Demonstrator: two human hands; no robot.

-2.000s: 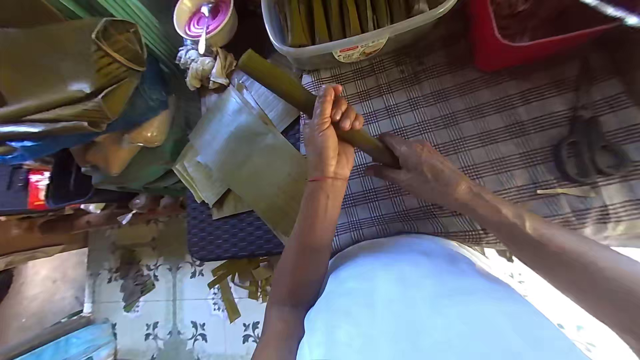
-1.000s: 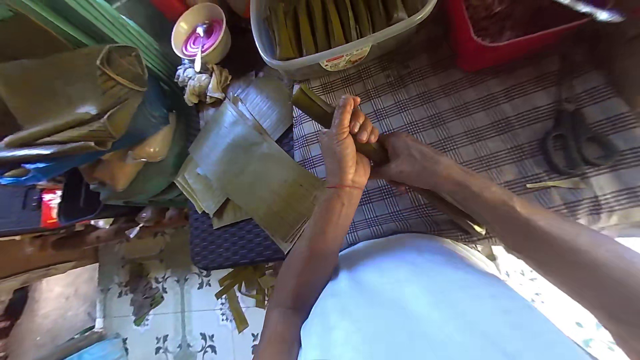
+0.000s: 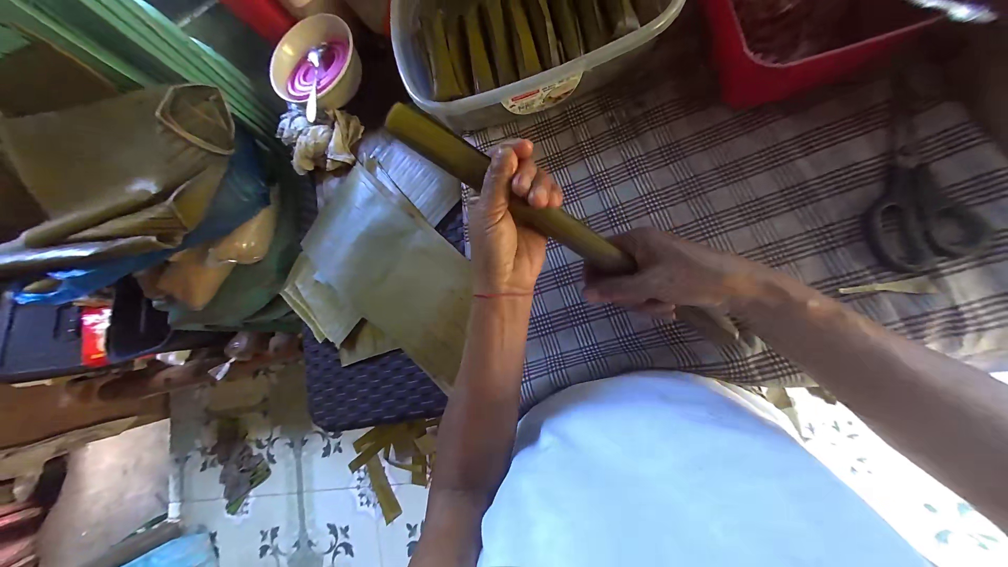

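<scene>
My left hand (image 3: 516,213) holds the middle of a rolled green leaf tube (image 3: 441,148), with the fingers curled around it. The tube slants from upper left to lower right above a checked cloth. At its lower right end is my right hand (image 3: 657,272), its thumb and fingers closed around that end. Part of a leaf strip (image 3: 706,323) shows below the right hand; whether it joins the tube is hidden. Flat cut leaves (image 3: 386,260) lie in a pile left of my left forearm, on a dark woven surface (image 3: 370,394).
A clear plastic tub (image 3: 465,116) of upright leaf wraps stands at the top, beside a red container (image 3: 776,75). Black-handled scissors (image 3: 925,216) lie on the checked cloth (image 3: 795,189) at right. A bowl (image 3: 346,83) with purple contents and a spoon stands upper left, above folded leaves (image 3: 87,157).
A second ago the tube reached less far past my left hand, and a long leaf piece trailed below my right hand. Now more of the tube shows at upper left and less trails at lower right.
</scene>
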